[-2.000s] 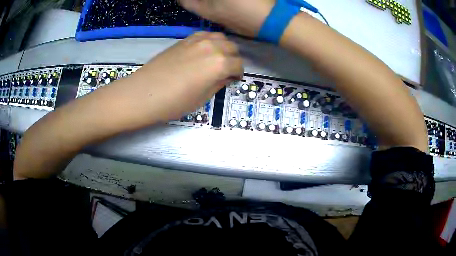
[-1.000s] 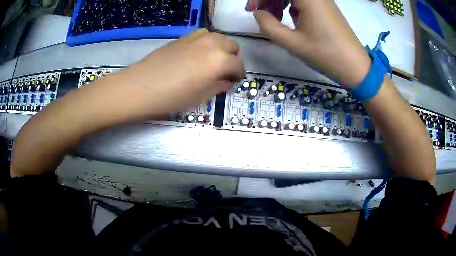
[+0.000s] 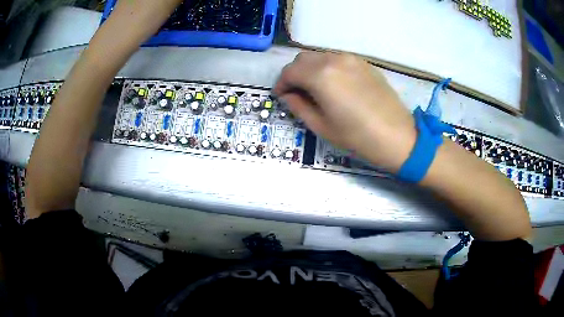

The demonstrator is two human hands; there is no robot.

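A PCB panel (image 3: 207, 127) with a row of boards lies on the pale conveyor line; it carries yellow-topped blocks, round capacitors and blue parts. My right hand (image 3: 337, 102), with a blue wrist strap (image 3: 422, 151), is over the right end of this panel and the dark gap beside it. Its fingers are curled down at the boards' upper edge; whether they hold a part is hidden. My left arm reaches up past the panel's left end to the blue bin (image 3: 213, 44) of small black leaded parts. My left hand is cut off by the top edge.
A white foam sheet (image 3: 396, 43) in a cardboard tray lies behind the line, with yellow-topped blocks (image 3: 485, 17) at its far right. More panels lie on the line at far left and right (image 3: 525, 170). A dark spacer (image 3: 106, 111) sits left of the panel.
My left hand has moved from the panel up and out of view over the bin. My right hand has come down from the foam sheet to the boards. The panels have shifted in view.
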